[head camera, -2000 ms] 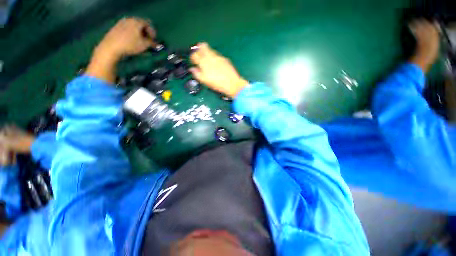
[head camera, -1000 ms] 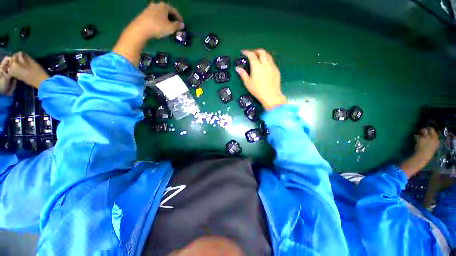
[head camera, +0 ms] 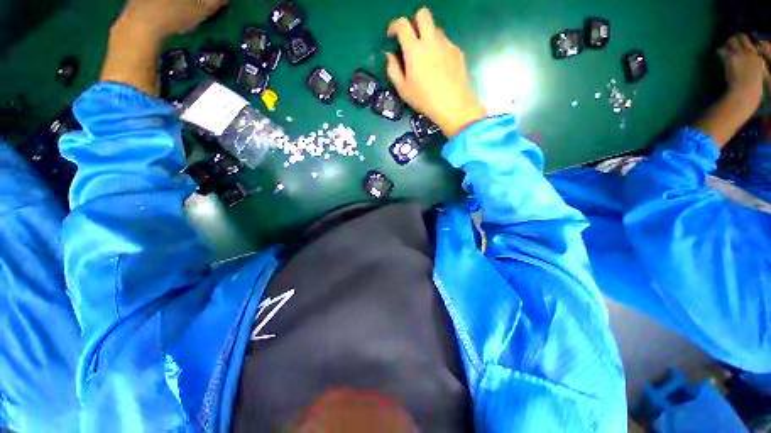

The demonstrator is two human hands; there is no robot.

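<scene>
My right hand (head camera: pixel 429 72) is over the green mat (head camera: pixel 355 51), fingers spread, with nothing seen in it. My left hand (head camera: pixel 169 13) is at the top left, cut off by the frame edge; whether it holds something is hidden. Black glossy cases (head camera: pixel 322 84) lie scattered between and below my hands. One case (head camera: pixel 405 149) with a pale face is just below my right wrist. A loose pile of tiny white inserts (head camera: pixel 325 144) lies nearer my body, beside a clear parts bag (head camera: pixel 258 139) with a white label (head camera: pixel 215 107). A small yellow piece (head camera: pixel 270 100) is above the bag.
Two more cases (head camera: pixel 567 42) sit side by side at the upper right, with another case (head camera: pixel 635 66) and tiny pale bits (head camera: pixel 620 100) nearby. A neighbour's hand (head camera: pixel 742 63) and blue sleeve are at the right. More dark cases lie near my left sleeve.
The view has shifted, so the mat's things sit higher in the picture. The black case at my right fingertips is gone from them. My left hand is now partly out of frame.
</scene>
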